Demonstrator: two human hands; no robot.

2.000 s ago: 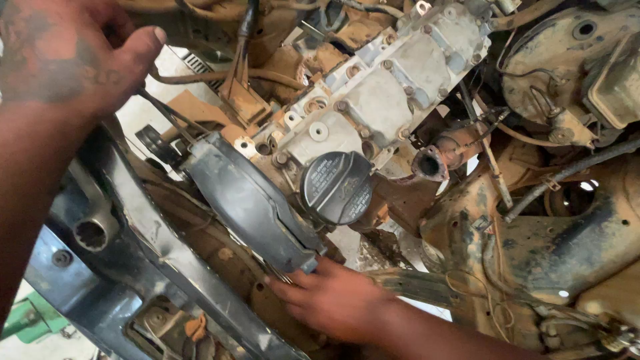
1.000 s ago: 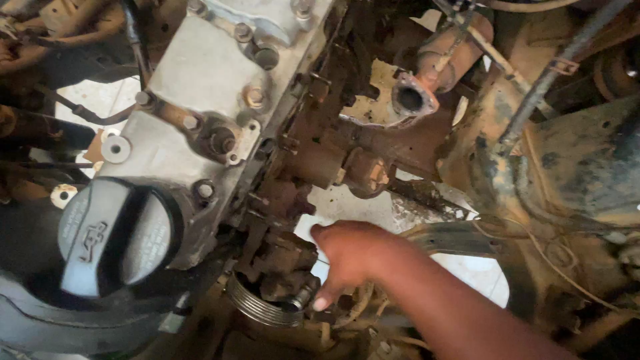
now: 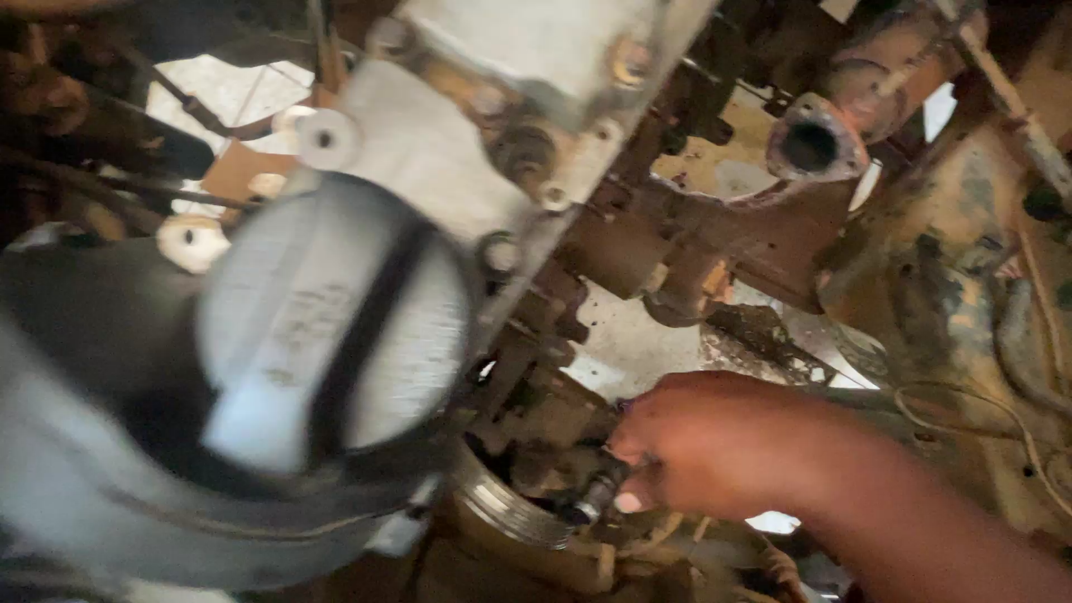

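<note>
My right hand (image 3: 712, 444) reaches in from the lower right, fingers curled at a small metal fitting (image 3: 596, 496) beside a ribbed pulley (image 3: 515, 507); whether it grips the fitting cannot be told, as the fingertips are partly hidden. My left hand is out of the picture. Up and left of the hand, a black oil filler cap (image 3: 335, 335), blurred, sits by the black plastic timing cover (image 3: 167, 519). The grey metal valve cover (image 3: 444, 159) runs toward the top of the view.
A rusty exhaust pipe with an open flange (image 3: 812, 146) lies at the upper right. A thin cable (image 3: 963, 394) loops over the dirty body panel (image 3: 930, 260) on the right. Bolts stick up along the engine's edge. Pale floor shows through gaps.
My right hand has gone from the end of the black cover down beside the ribbed pulley. My left hand, seen at upper left two seconds ago, has left the view. The view has moved closer.
</note>
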